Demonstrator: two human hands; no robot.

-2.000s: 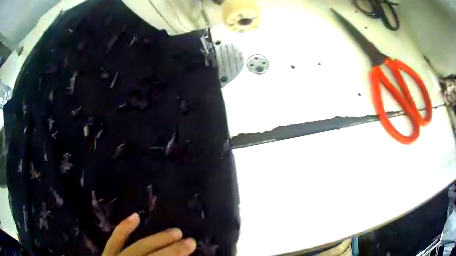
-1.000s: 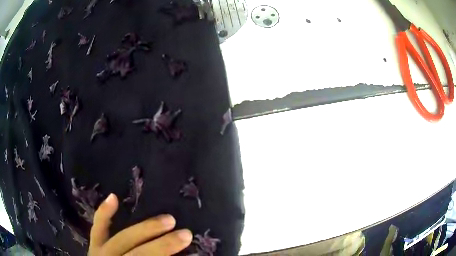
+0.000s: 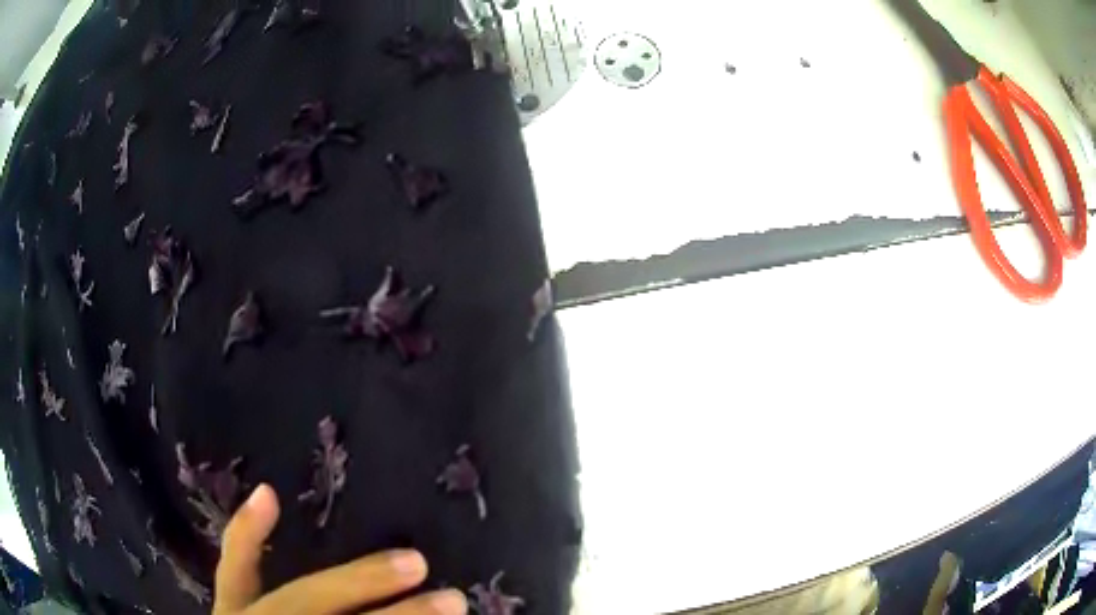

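Black fabric with raised purple-grey tufts (image 3: 289, 264) covers the left half of the view. Its straight right edge runs from the needle plate (image 3: 541, 54) down to the bottom of the view. Small metal parts, apparently the presser foot (image 3: 481, 36), sit at the fabric's top edge, partly cut off. My left hand (image 3: 325, 571) lies on the fabric near the bottom, cut off by the frame edge. Its fingers are spread, pressing on the cloth, not pinching it. My right hand is not in view.
Shears with red-orange handles (image 3: 1016, 180) lie at the upper right across the dark ragged seam line (image 3: 745, 252) of the white table (image 3: 793, 396). A round perforated disc (image 3: 627, 60) is right of the needle plate. Blurred items show below the table's front edge.
The view has come closer since two seconds ago. The machine head, cream knob and small black scissors have left the frame. My left hand remains on the fabric, with little change over the last second.
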